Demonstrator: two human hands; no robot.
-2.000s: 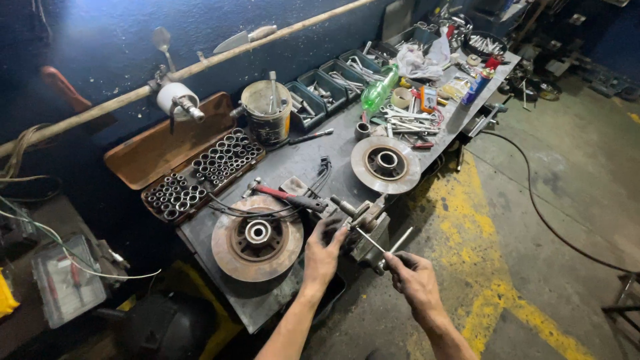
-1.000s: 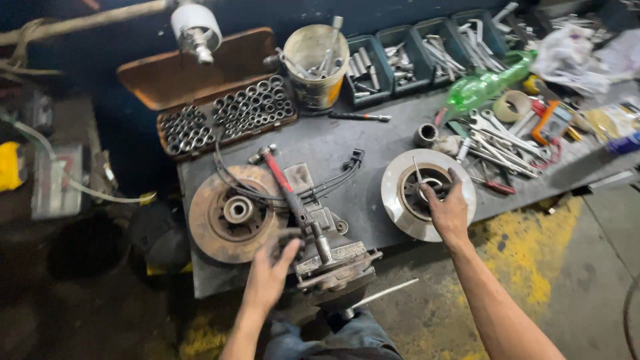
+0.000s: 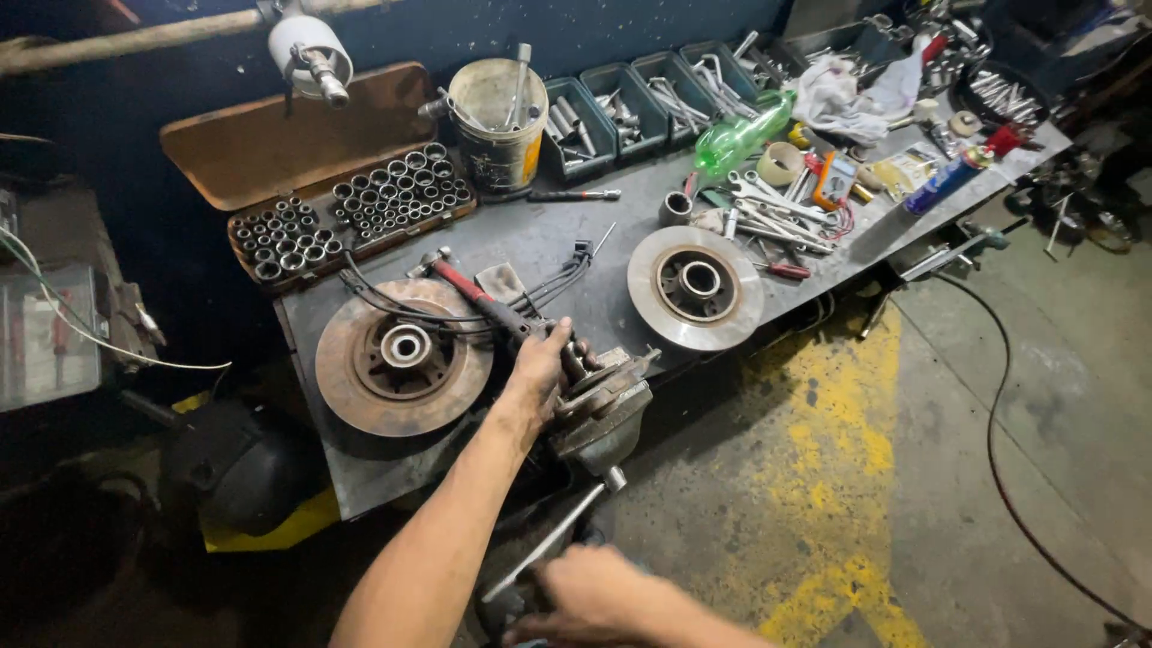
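Note:
My left hand point(image 3: 543, 364) is at the bench vise point(image 3: 598, 414), its fingers around a dark metal piece above the jaws. Low in the view, my right hand point(image 3: 585, 585) is blurred beside the vise's handle bar point(image 3: 544, 543); whether it grips the bar is unclear. Left of the vise lies a rusty brake disc point(image 3: 337, 360) with a hub in its middle. A cleaner brake disc point(image 3: 652, 279) lies to the right. A red-handled hammer point(image 3: 468, 286) and black cables point(image 3: 540, 292) lie behind my left hand, a thin rod point(image 3: 605, 239) near the cables' end.
An open socket set case point(image 3: 297, 126), a bucket of tools point(image 3: 495, 148) and green bins point(image 3: 576, 166) line the back of the bench. Wrenches point(image 3: 783, 216), a green plastic bottle point(image 3: 742, 135) and a spray can point(image 3: 945, 183) lie or stand right. A black hose point(image 3: 994, 405) crosses the floor.
My right hand has moved from the cleaner disc down to beside the vise's handle. My left hand has moved onto the dark piece at the vise. The thin rod now lies on the bench.

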